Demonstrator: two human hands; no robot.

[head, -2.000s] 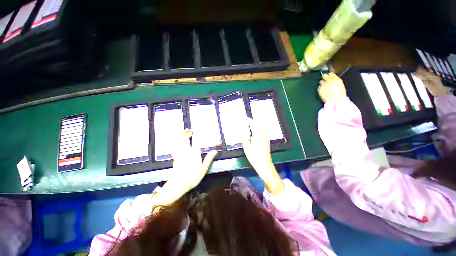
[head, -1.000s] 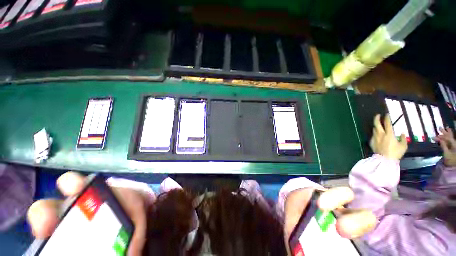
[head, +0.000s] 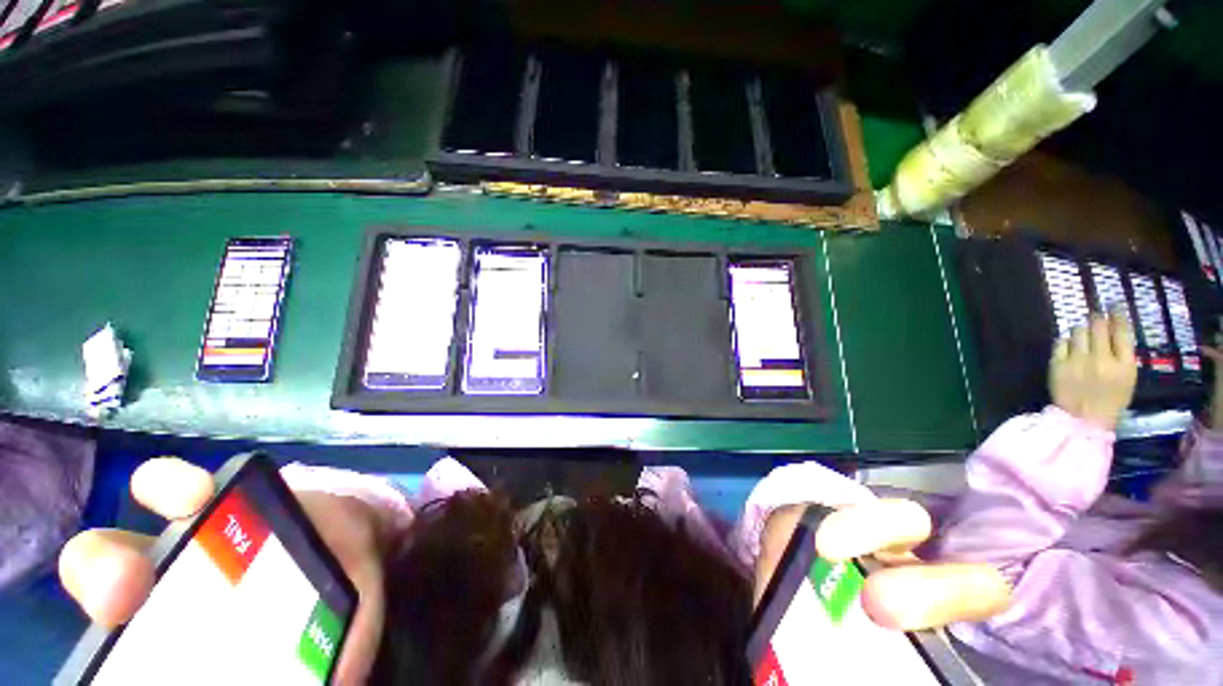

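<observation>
My left hand point(head: 352, 543) holds a smartphone point(head: 221, 616) close to the camera at the lower left. Its white screen shows a red FAIL block and a green block. My right hand point(head: 925, 563) holds another smartphone point(head: 838, 643) at the lower right, also with red and green blocks; both phones are cut off by the bottom edge. Beyond them the phone tray point(head: 590, 407) holds two lit phones at left point(head: 412, 315) point(head: 507, 319) and one at right point(head: 769, 328). Its third and fourth slots are empty.
A loose phone point(head: 246, 310) and crumpled white scrap point(head: 103, 367) lie left of the tray. An empty tray point(head: 644, 177) is behind, a tray stack point(head: 148, 101) far left, a wrapped post point(head: 986, 134) at right. A neighbour's hand point(head: 1093, 371) touches another tray point(head: 999, 335).
From two seconds ago, two phones have left the tray's third and fourth slots and are in my hands near the camera. Since one second ago, my hands have barely moved; the neighbour's hand moved right.
</observation>
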